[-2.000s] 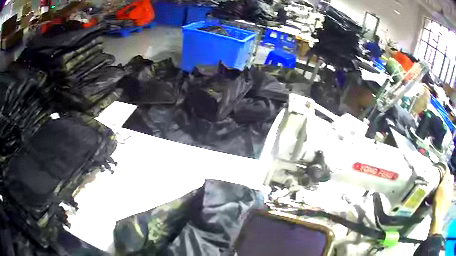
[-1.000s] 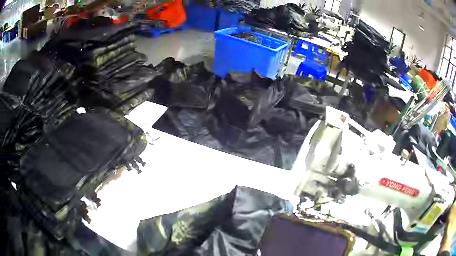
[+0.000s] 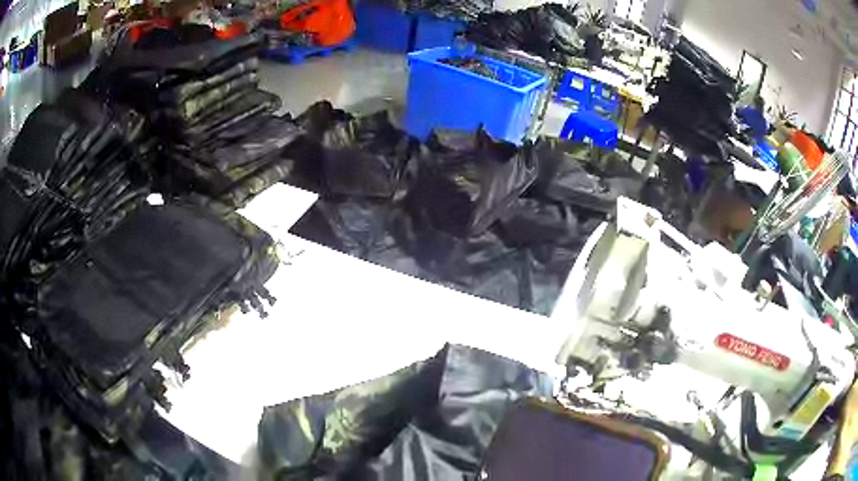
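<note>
A floppy black and camouflage backpack piece (image 3: 414, 413) lies on the white table at the bottom centre, its right end near the machine's needle area. The white sewing machine (image 3: 687, 319) with a red label stands at the right. A smartphone (image 3: 574, 449) with a dark screen covers part of the cloth's right side. Black binding tape (image 3: 701, 449) runs past a bright green clip (image 3: 765, 470). My right hand (image 3: 844, 451) is only a sliver at the lower right edge, by the machine's right end; its fingers cannot be made out. My left hand is not in view.
Black front panels (image 3: 141, 282) are stacked at the left on the white table (image 3: 376, 324), with folded camouflage pieces (image 3: 221, 117) behind. Black pieces (image 3: 470, 188) are heaped behind the table. A blue bin (image 3: 470, 94) stands beyond them. A fan (image 3: 804, 197) is at the right.
The view has swung left, so the machine and cloth sit further right in the picture. My right hand, earlier seen at the handwheel, is now mostly cut off by the edge.
</note>
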